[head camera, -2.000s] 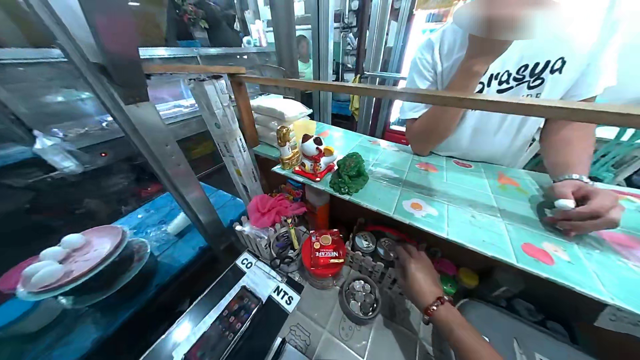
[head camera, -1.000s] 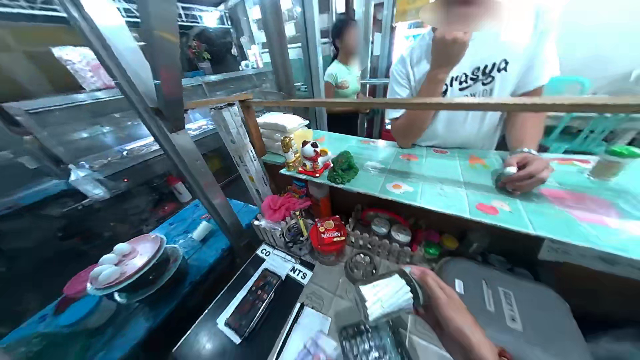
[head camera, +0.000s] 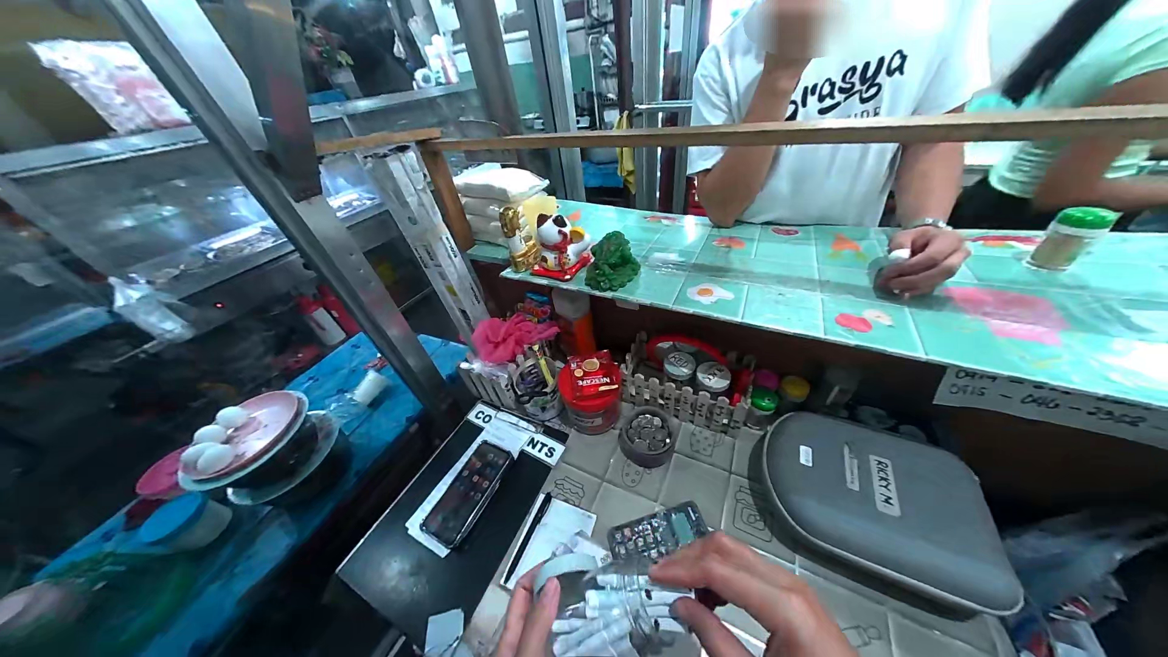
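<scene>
At the bottom centre, my left hand (head camera: 531, 613) holds one side of a clear plastic container (head camera: 577, 575). White cylindrical pieces (head camera: 607, 613) fill it; their exact kind is unclear. My right hand (head camera: 762, 593) has its fingertips on the pieces at the container's right side. Just behind lies a calculator (head camera: 659, 532), partly covered by my right hand. Left of it are a white paper (head camera: 558, 529) and a dark pen (head camera: 527, 540). A phone (head camera: 468, 495) rests on a black clipboard (head camera: 392, 566). Farther back is a round bowl of coins (head camera: 648, 436).
A grey hard case (head camera: 890, 511) stands at the right. Behind are a red-lidded jar (head camera: 589, 392) and a small picket-fence box (head camera: 680, 401). A person (head camera: 849, 100) leans on the raised tiled counter (head camera: 785, 306). Plates with eggs (head camera: 246, 438) stand at the left.
My right hand has moved from near the coin bowl down to the bottom centre. My left hand has come into view at the container. A second person now shows at the right.
</scene>
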